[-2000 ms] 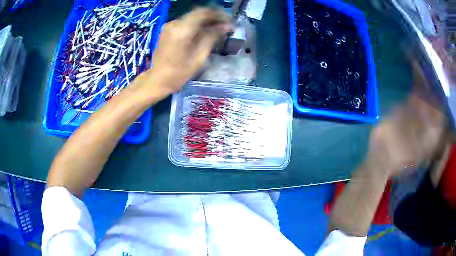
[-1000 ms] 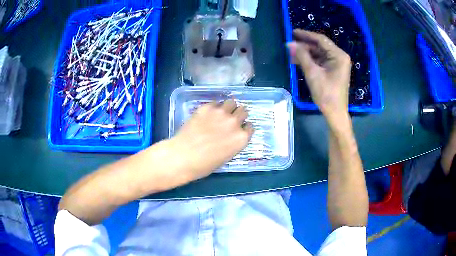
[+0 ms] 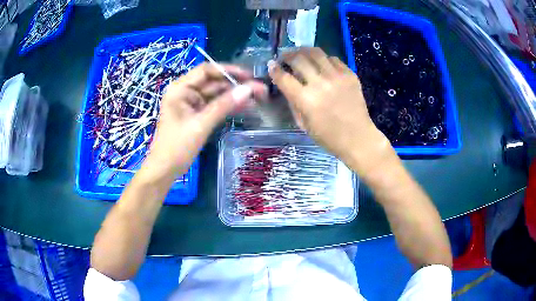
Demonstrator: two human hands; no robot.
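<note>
My left hand (image 3: 194, 106) pinches a thin white stick part (image 3: 216, 66) between thumb and fingers, left of the press fixture; the stick points up and to the left. My right hand (image 3: 320, 94) is at the fixture under the press ram (image 3: 276, 35), with its fingertips close together; whether a small ring is in them cannot be told. The hands cover most of the fixture and the press base. The clear plastic box (image 3: 224, 203) just in front holds many sticks lying with red ends to the left.
The left blue tray (image 3: 86, 170) holds jumbled sticks. The right blue tray (image 3: 454, 117) is dark inside with scattered rings. Clear containers (image 3: 23, 129) stand at the far left. A white tag (image 3: 305, 28) is beside the press. Part of another person (image 3: 517, 250) shows at the right edge.
My left hand has moved from over the clear box up to the press area and now holds a stick. My right hand has moved left from the ring tray to the fixture.
</note>
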